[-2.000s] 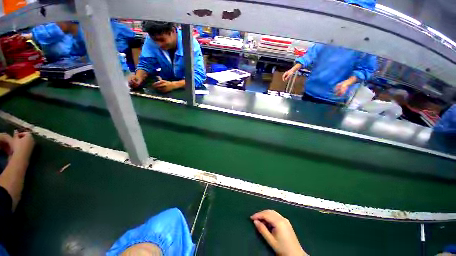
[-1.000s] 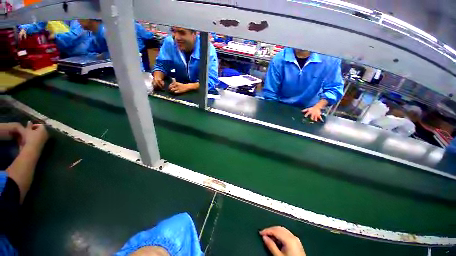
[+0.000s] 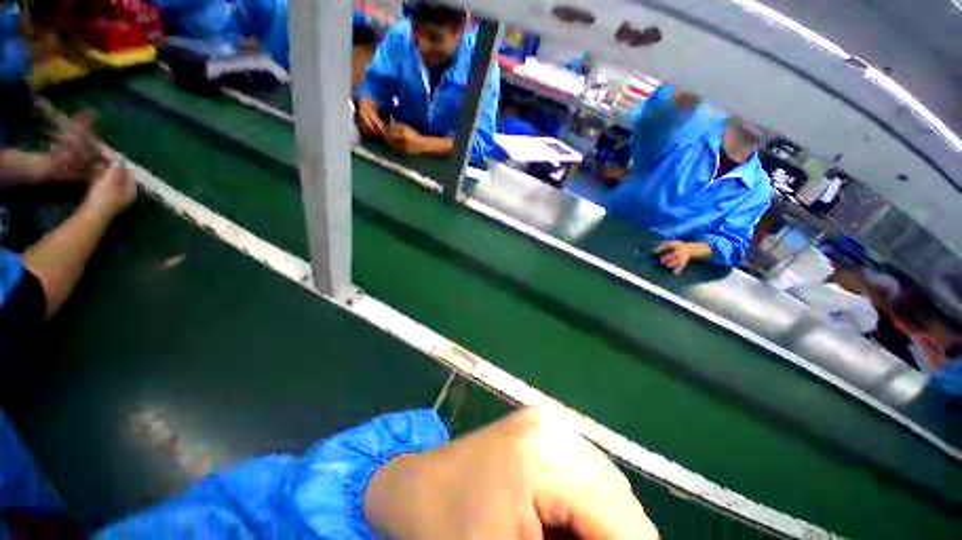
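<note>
My left hand (image 3: 517, 480), bare and in a light-blue gathered cuff, reaches in from the bottom left over the dark green bench top (image 3: 264, 390). It is large, close and blurred. Its back faces me and its fingers bend down toward the bottom edge, so I cannot tell if they hold anything. My right hand is not visible; it is below the picture or hidden behind my left hand. A tiny pale scrap (image 3: 171, 262) lies on the bench at the left.
A chipped white guard rail (image 3: 411, 335) borders the green conveyor belt (image 3: 549, 322). A grey-white post (image 3: 325, 158) rises from the rail to an overhead shelf (image 3: 738, 74). A neighbour's hands (image 3: 109, 192) are at the left rail. People in blue sit across the belt.
My left hand has come up into view at the bottom centre; my right hand has gone from view. The view has tilted and shifted. The person across at right now leans, one arm raised.
</note>
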